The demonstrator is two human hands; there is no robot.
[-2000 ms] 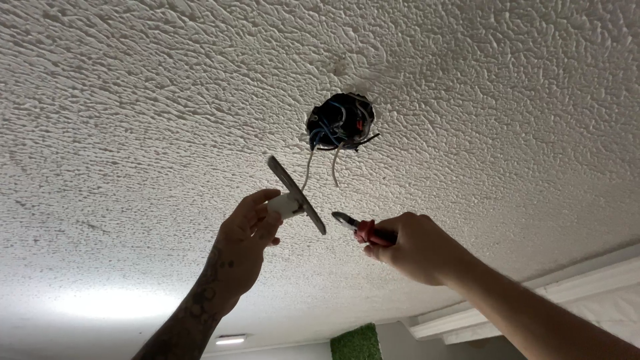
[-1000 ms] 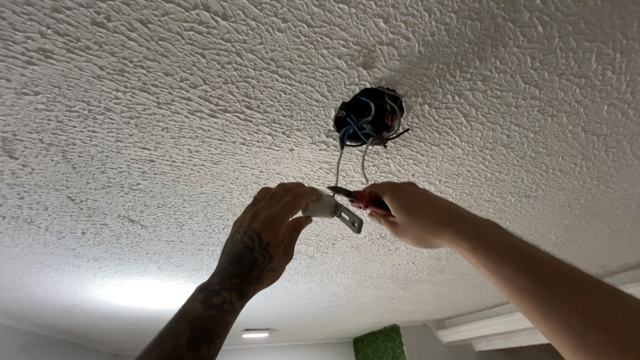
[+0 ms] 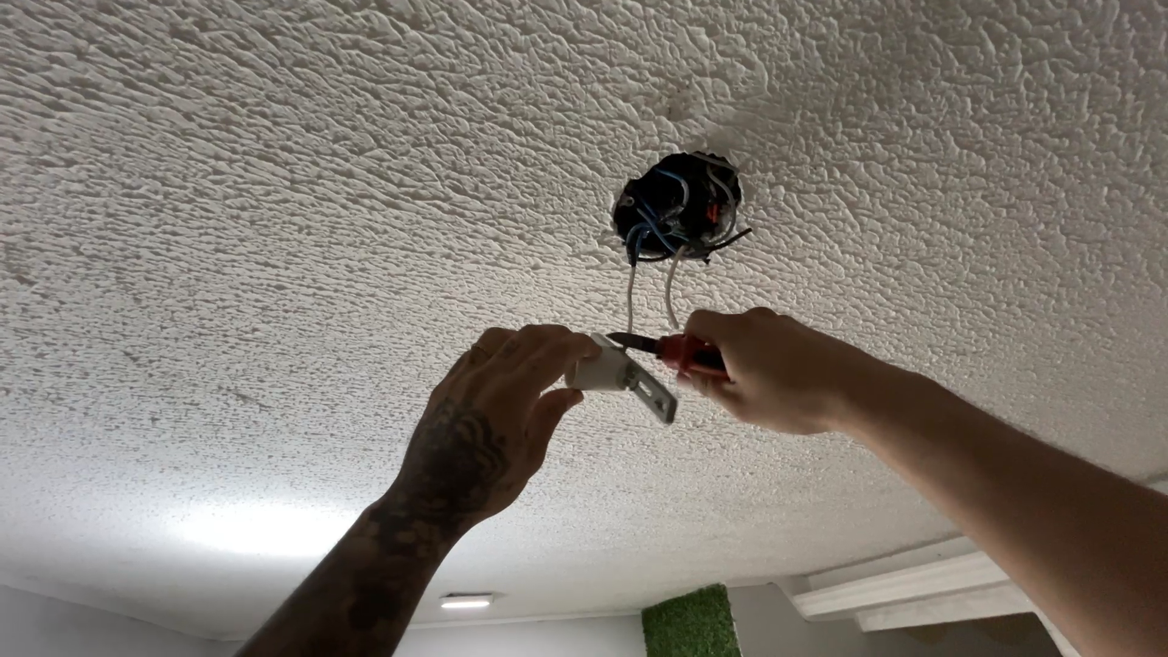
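My left hand (image 3: 493, 411), tattooed at the wrist, grips a white lamp holder (image 3: 599, 368) from the left. A slotted metal mounting bracket (image 3: 653, 391) is fixed to that holder and slants down to the right. In my right hand (image 3: 766, 370) are red-handled pliers (image 3: 680, 350), their dark jaws at the holder's top, by the lower end of a white wire (image 3: 630, 297). Whether the jaws grip the wire I cannot tell. A second white wire (image 3: 671, 290) hangs just to the right. Both come from a round ceiling box (image 3: 680, 208) holding blue, white and black wires.
Textured ceiling (image 3: 319, 228) surrounds the box. Farther off are a lit ceiling lamp (image 3: 466, 601), a green artificial-grass panel (image 3: 691, 622) on the wall, and a white ceiling moulding (image 3: 912, 589) at the lower right.
Two seconds ago the pliers were apart from the lamp holder; now their jaws are at its top. The holder and bracket have been turned in my left hand.
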